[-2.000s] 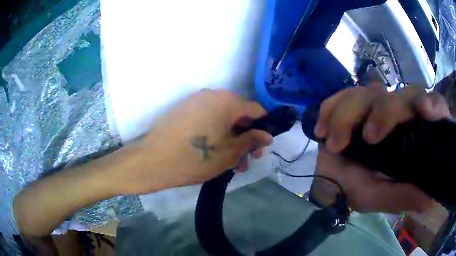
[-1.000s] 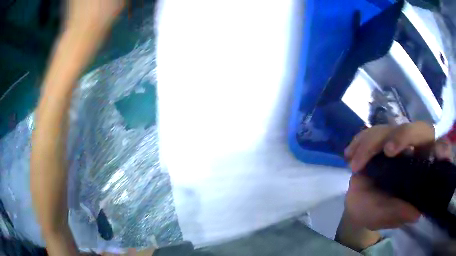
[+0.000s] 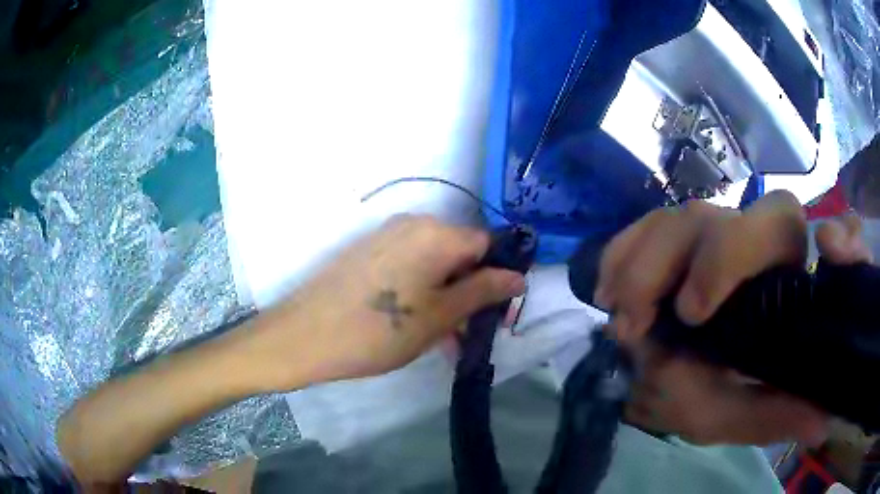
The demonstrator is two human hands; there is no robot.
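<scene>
A black curved headband (image 3: 475, 386) hangs below my hands as a U, its bottom cut off by the frame edge. My left hand (image 3: 415, 294) pinches one end (image 3: 514, 246) of it at the blue bin's near corner. A thin dark wire (image 3: 425, 179) arcs from that end over the white foam sheet (image 3: 347, 106). My right hand (image 3: 709, 280) grips a thick black electric screwdriver (image 3: 772, 318), its nose pointing left towards the held end, apart from it. The band's other end lies by my right hand's lower fingers; how it is held is unclear. The driver bit is not visible.
The blue parts bin (image 3: 497, 116) holds tiny dark screws (image 3: 536, 198) near its corner. A pale screw feeder (image 3: 690, 135) with a metal mechanism stands at the right. Crinkled clear film (image 3: 106, 260) covers the green surface at the left.
My left hand has come back from the upper left and now holds a headband beside the bin. The screwdriver has moved left and up slightly. The view has shifted.
</scene>
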